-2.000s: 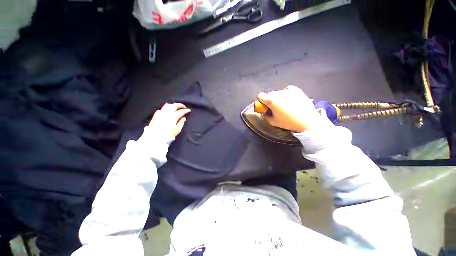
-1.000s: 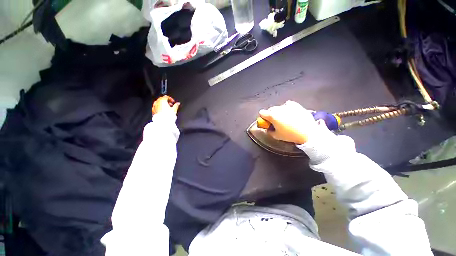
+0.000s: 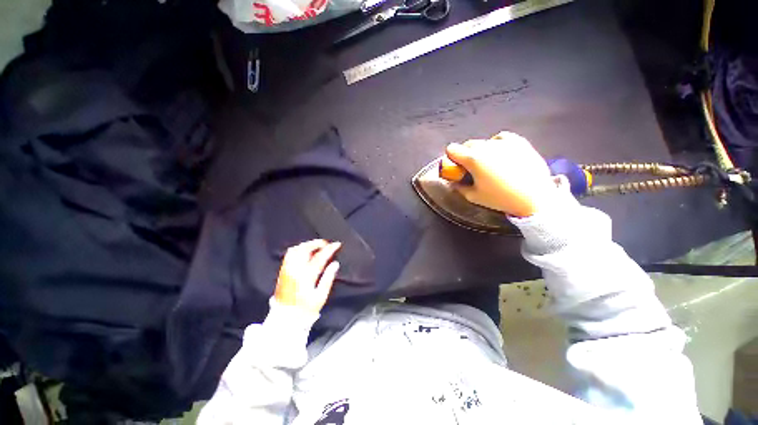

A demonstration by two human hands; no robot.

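A dark navy garment piece lies on the dark table in front of me, its left part spread towards the pile. A darker narrow patch shows on it. My left hand is on the cloth at the patch's lower left, fingers bent and close together; whether they pinch the cloth is unclear. My right hand is shut on the handle of the steam iron. The iron's pointed metal plate faces left, on the table to the right of the piece and apart from it.
A large dark garment pile fills the left. Thread snips, a white bag, scissors and a metal ruler lie along the far side. Ribbed hoses run right from the iron. A dark thread lies beyond the iron.
My left hand has moved from beside the snips back towards me, onto the garment piece. The cloth now lies differently, with the patch showing. My right hand stays on the iron.
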